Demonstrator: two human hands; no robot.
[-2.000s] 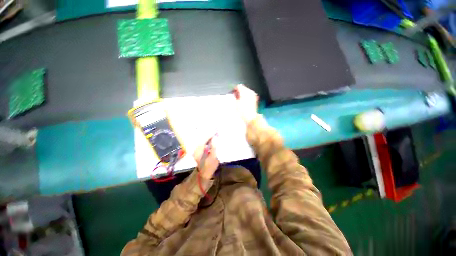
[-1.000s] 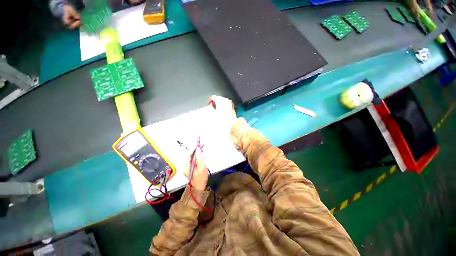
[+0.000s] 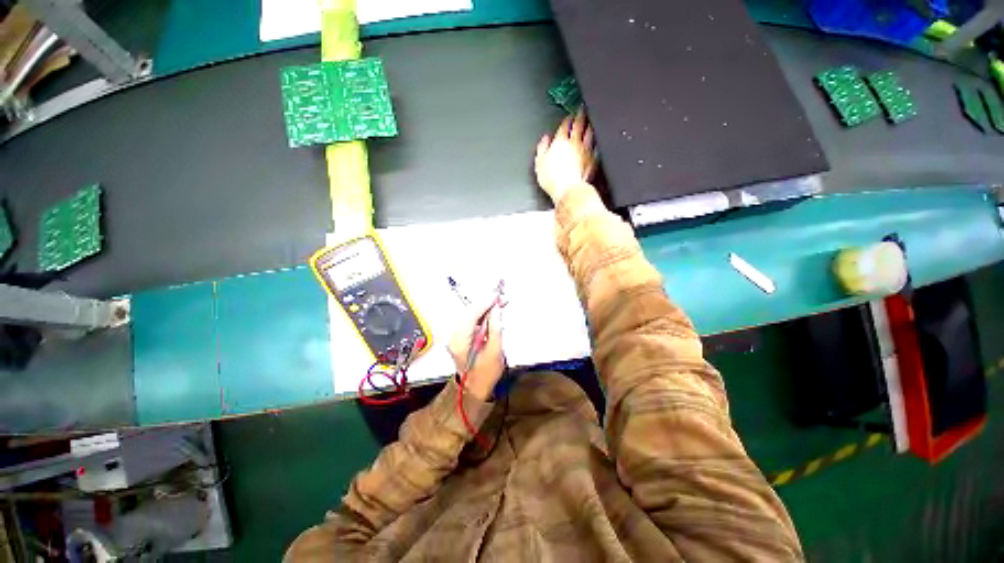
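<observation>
My left hand (image 3: 481, 354) is closed around a red test probe (image 3: 481, 326) over the white sheet (image 3: 528, 253); a second probe tip seems to lie beside it. The red wire hangs over my sleeve. The yellow-rimmed multimeter (image 3: 374, 299) lies on the left of the sheet, its leads looping at its lower end. My right hand (image 3: 566, 161) reaches over the dark belt with fingers spread. Its fingertips are at a green circuit board (image 3: 564, 94), partly hidden by the black board (image 3: 694, 99). I cannot tell whether they touch it. A pen (image 3: 456, 288) lies on the sheet.
A larger green board (image 3: 338, 102) lies on the belt over the yellow-green strip (image 3: 350, 181). More boards lie at left (image 3: 71, 229) and right (image 3: 846, 96). A white stick (image 3: 751, 273) and a pale round thing (image 3: 870, 268) are on the teal edge (image 3: 683, 247).
My right hand has moved forward from the sheet's far right edge onto the belt, beside the black board. My left hand keeps the probe over the sheet. The view has shifted.
</observation>
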